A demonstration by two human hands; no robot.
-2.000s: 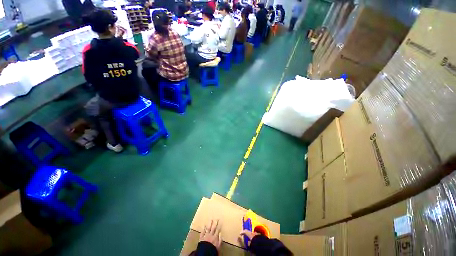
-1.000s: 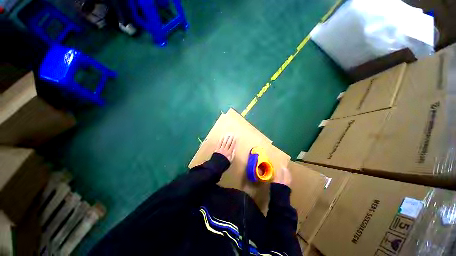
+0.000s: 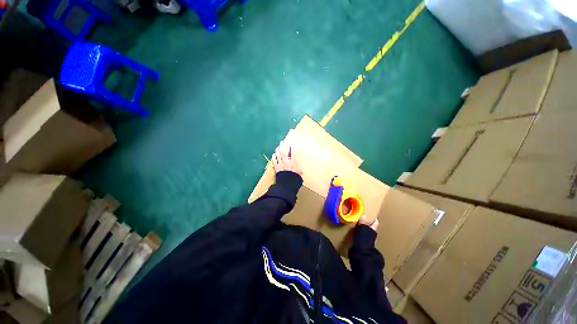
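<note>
A brown cardboard carton (image 3: 322, 152) with folded flaps is in front of me at the bottom centre. The blue and orange tape gun (image 3: 343, 201) rests on the cardboard. My left hand (image 3: 287, 159) lies on the flaps at the left side, fingers spread, holding nothing. My right hand (image 3: 369, 223) is at the right edge of the cardboard beside the tape roll. It is small and partly hidden by the sleeve, and its grip cannot be made out.
Flat carton blanks (image 3: 414, 218) lean against large printed cartons (image 3: 493, 272) at right. A white wrapped bundle (image 3: 487, 22) stands upper right. Open cartons (image 3: 44, 215) lie on a wooden pallet (image 3: 117, 259) at left. Blue stools (image 3: 85, 66) stand upper left on the green floor.
My view has tipped down from the workbench to the carton. My right hand has left the tape gun and moved to the cardboard's right edge. My left hand has shifted towards the carton's left edge.
</note>
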